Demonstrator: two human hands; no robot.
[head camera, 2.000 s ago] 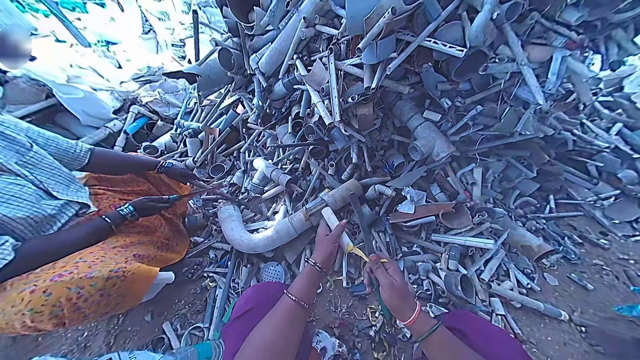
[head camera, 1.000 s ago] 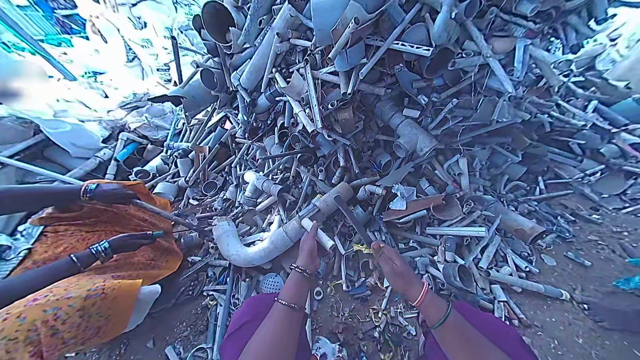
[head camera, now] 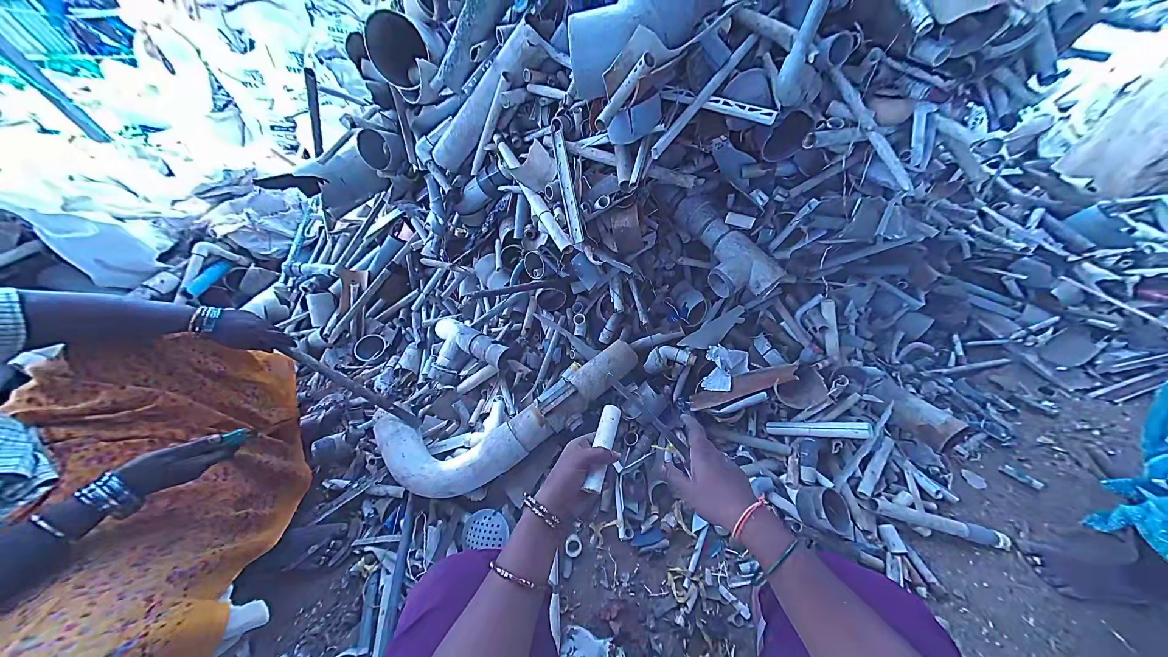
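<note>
My left hand [head camera: 575, 474] is closed around a short white plastic pipe piece [head camera: 602, 447], held upright and slightly tilted. Just to its right, my right hand [head camera: 707, 470] grips a dark, flat, blade-like tool [head camera: 648, 406]; it points up and left, its outline is blurred, and its handle is hidden in the fingers. Beyond both hands lies a large curved white pipe [head camera: 456, 465] with a brownish straight section [head camera: 602, 370], on a heap of scrap plastic pipes [head camera: 566, 228].
At the left, a co-worker in orange patterned cloth [head camera: 173, 438] holds a long dark rod-like tool [head camera: 351, 383] reaching to the curved pipe. Pipe scraps lie around my knees. Bare soil [head camera: 1049, 438] and a bright blue cloth [head camera: 1141, 502] are at the right; white sacks [head camera: 164, 109] stand behind.
The yellow strip seen stretched between the pipe piece and my right hand two seconds ago no longer shows there. The co-worker's upper hand has moved right, with the dark tool now at the curved pipe.
</note>
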